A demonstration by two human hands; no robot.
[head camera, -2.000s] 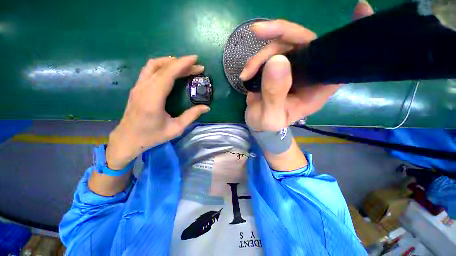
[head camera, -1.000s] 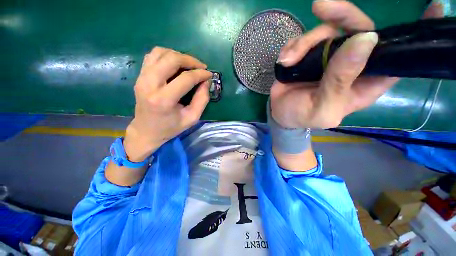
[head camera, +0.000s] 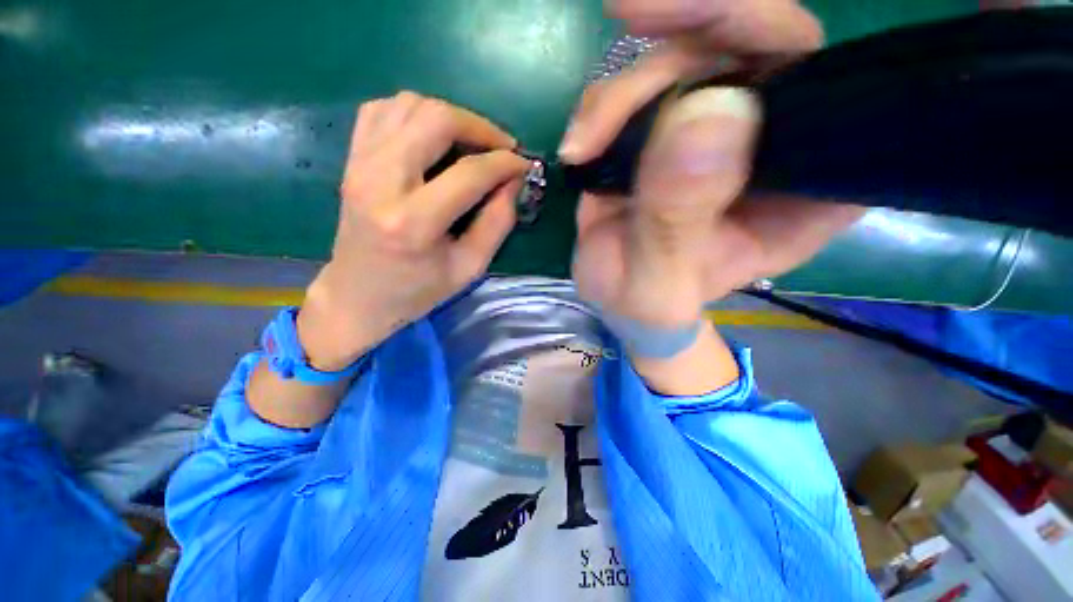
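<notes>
My left hand [head camera: 430, 194] has its fingers closed around a small black housing [head camera: 532, 191] with silvery details. The housing's right edge shows past my fingertips. My right hand [head camera: 694, 176] is blurred and grips the thick black electric screwdriver [head camera: 918, 118], which runs off the right edge. The driver's front end is close to the housing; I cannot tell if the tip touches it. A round grey screw dish [head camera: 620, 57] is mostly hidden behind my right hand.
The shiny green bench [head camera: 235, 218] lies under both hands. A black cord [head camera: 871, 329] runs right from near my right wrist. A thin white wire [head camera: 1006, 271] hangs at the bench's right edge. Cardboard boxes [head camera: 912, 476] stand on the floor at lower right.
My right hand and the driver have swung left from over the dish to beside the housing. My left hand, open around the housing two seconds ago, has closed on it and shifted slightly right.
</notes>
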